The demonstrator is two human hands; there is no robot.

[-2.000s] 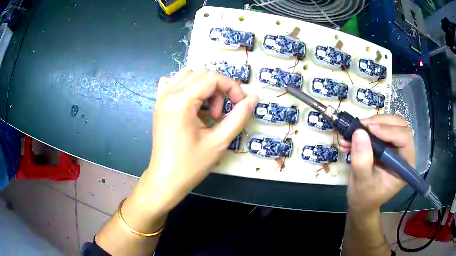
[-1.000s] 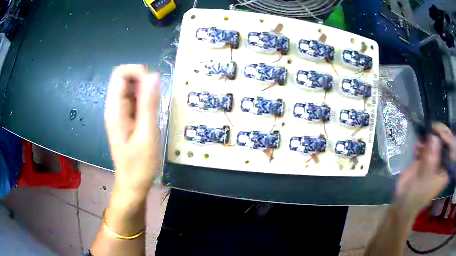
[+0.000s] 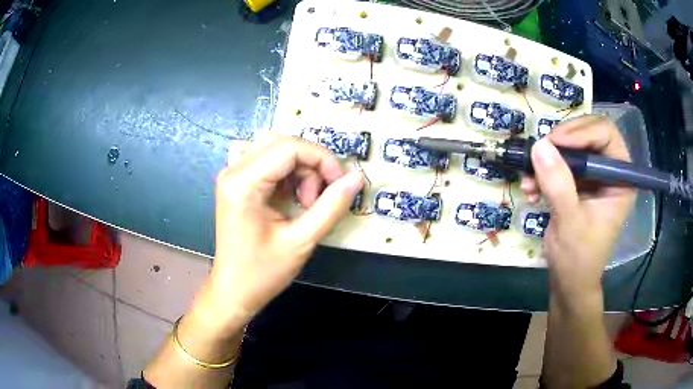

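Observation:
The cream soldering fixture (image 3: 357, 237) lies flat and holds rows of dark blue-black circuit boards with thin red lead wires. My right hand (image 3: 581, 190) is closed on the dark handle of the soldering iron (image 3: 608, 169). The iron's tip is at or just above the second board of the third row (image 3: 414, 153). My left hand (image 3: 277, 216) is over the fixture's left part, thumb and forefinger pinched together left of that board. Any thin strand between these fingertips is too fine to make out. The hand partly hides boards at the lower left.
A clear waste tray (image 3: 638, 220) stands right of the fixture, partly behind my right hand. Metal fan rings (image 3: 486, 7) are behind it. A yellow block (image 3: 258, 4) is at the top edge. A blue box (image 3: 608, 38) stands far right. A red stool (image 3: 72, 243) is below the bench edge.
Both hands have come inward over the fixture from its left and right sides. The iron has swung from the waste tray to a third-row board. The camera view has shifted slightly.

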